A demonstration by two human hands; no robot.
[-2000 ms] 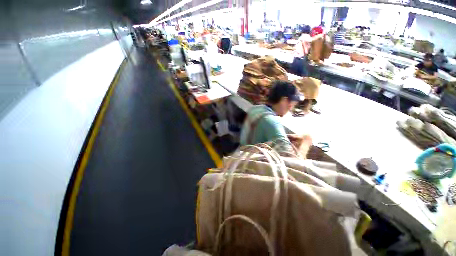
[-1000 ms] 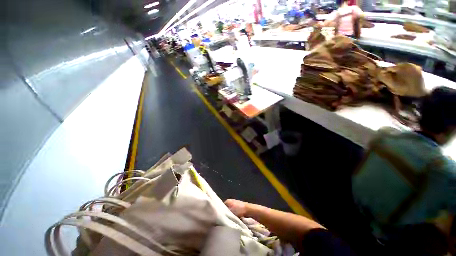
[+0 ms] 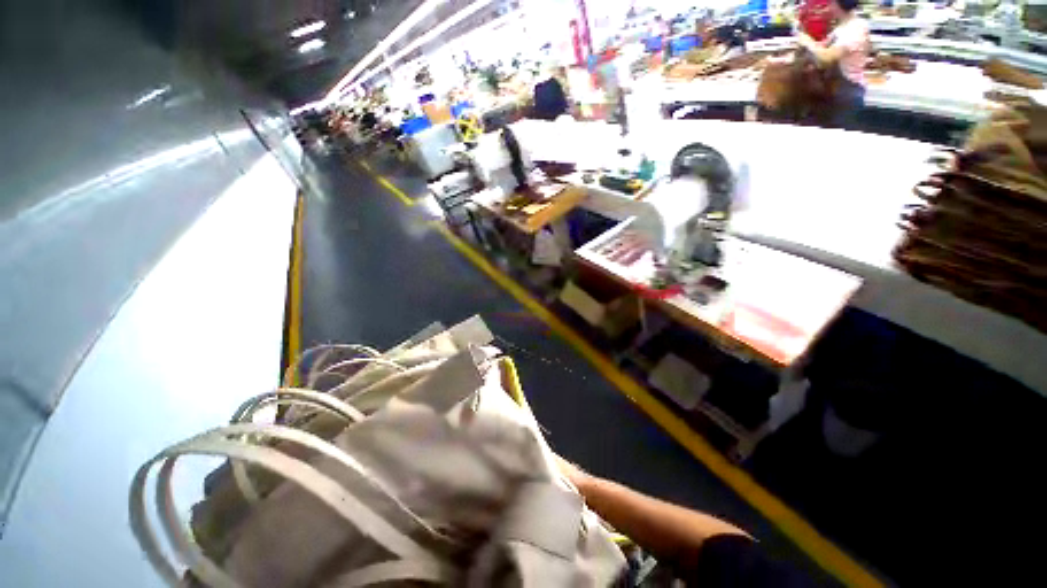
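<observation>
A thick bundle of beige tote bags (image 3: 436,459) fills the bottom centre, carried against my front. Its pale looped handles (image 3: 276,442) stick out to the left. My right hand (image 3: 571,473) is against the right side of the bundle and holds it. The bags hide most of the fingers, and the bare forearm and dark sleeve run to the lower right. My left hand is not in view.
A dark aisle floor (image 3: 379,264) with yellow lines runs ahead. A pale wall stands left. On the right are a sewing machine table (image 3: 792,301), a long white bench, and a brown bag pile (image 3: 987,230). A person in pink stands farther back.
I have moved forward along the aisle. The seated person in green has left the view, and the machine table and brown pile are nearer and farther right. The bundle is still carried.
</observation>
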